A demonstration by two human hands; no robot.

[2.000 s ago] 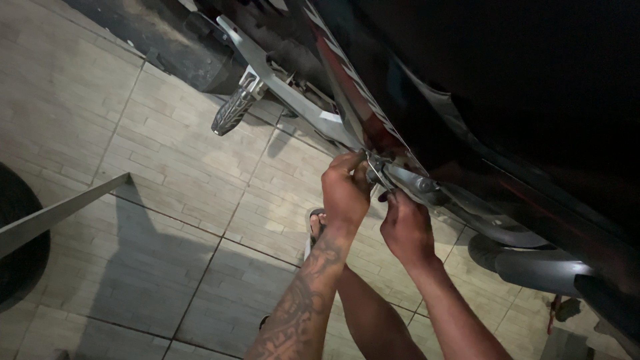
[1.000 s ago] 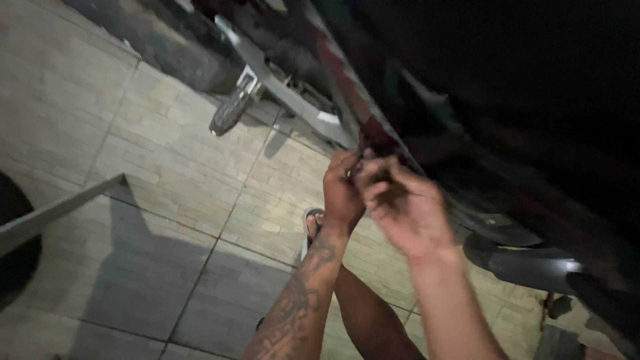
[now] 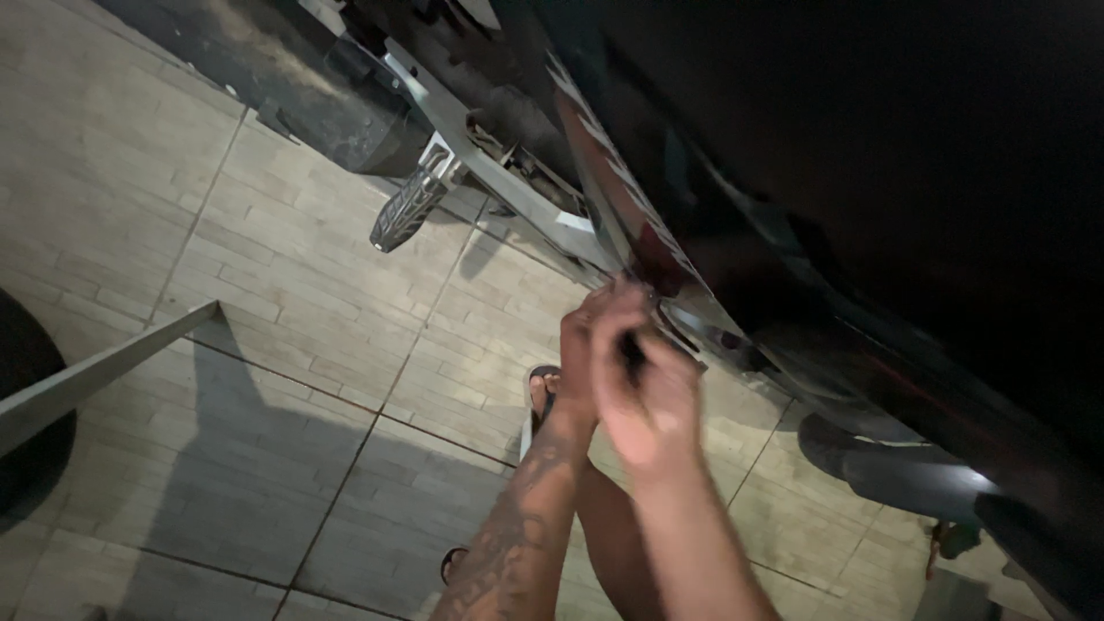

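Observation:
My left hand [image 3: 586, 345] is at the lower edge of a motorcycle's dark body panel [image 3: 673, 233], beside the rear end of a silver metal footpeg bracket [image 3: 526, 198]. What its fingers touch is hidden. Blurred by motion, my right hand [image 3: 655, 371] overlaps it from the right, fingers curled; whether anything is in them cannot be made out. A rubber-topped footpeg [image 3: 410, 207] sticks out from the bracket to the upper left of both hands.
The dark motorcycle body fills the upper right, with a tubular dark part [image 3: 906, 474] low at right. At the left, a flat metal bar [image 3: 103, 366] crosses a black tire [image 3: 34, 466]. My sandalled foot [image 3: 542, 392] stands on the tiled floor [image 3: 345, 310].
My right hand has moved from beside my left hand on the right to overlapping it. My left hand stays at about the same spot by the bracket.

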